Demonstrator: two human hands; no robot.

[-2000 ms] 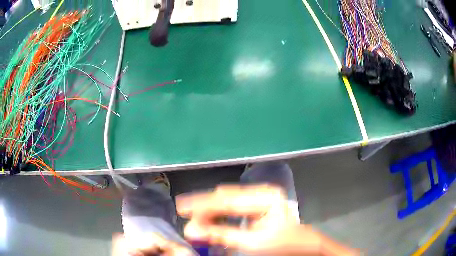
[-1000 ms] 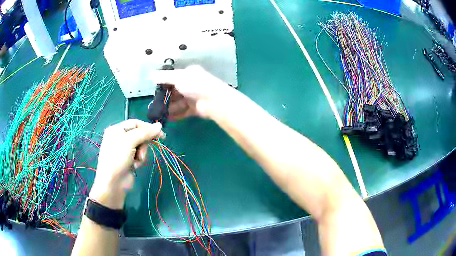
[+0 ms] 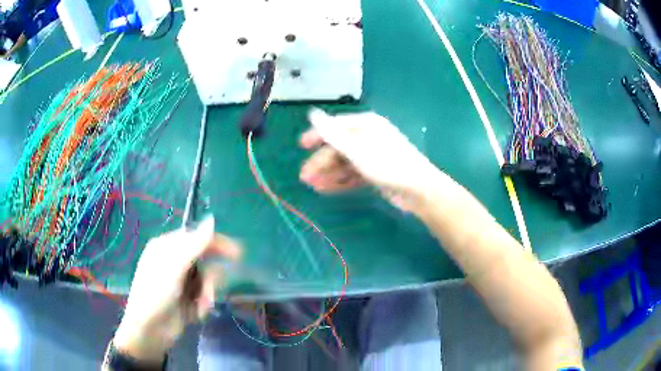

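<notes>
The white twisting machine (image 3: 272, 47) stands at the top centre with its dark twisting head (image 3: 257, 105) pointing toward me. An orange and a green wire (image 3: 262, 181) run from the head's tip and curve down past the bench edge, where more loose wires (image 3: 290, 330) hang over my lap. My right hand (image 3: 348, 156) is right of the head, blurred, fingers apart, holding nothing visible. My left hand (image 3: 190, 279) is at the lower left near the bench edge, blurred; whether it holds a wire or connector cannot be told.
An orange and green harness pile (image 3: 80, 156) lies at left with loose red wires. A purple-brown bundle (image 3: 540, 101) with black connectors (image 3: 558, 177) lies at right. A grey cable (image 3: 197, 163) runs down from the machine. A blue stool (image 3: 616, 304) stands at lower right.
My right hand has left the twisting head and moved right. My left hand has moved down, away from the head. The two wires now run from the head's tip with no hand there.
</notes>
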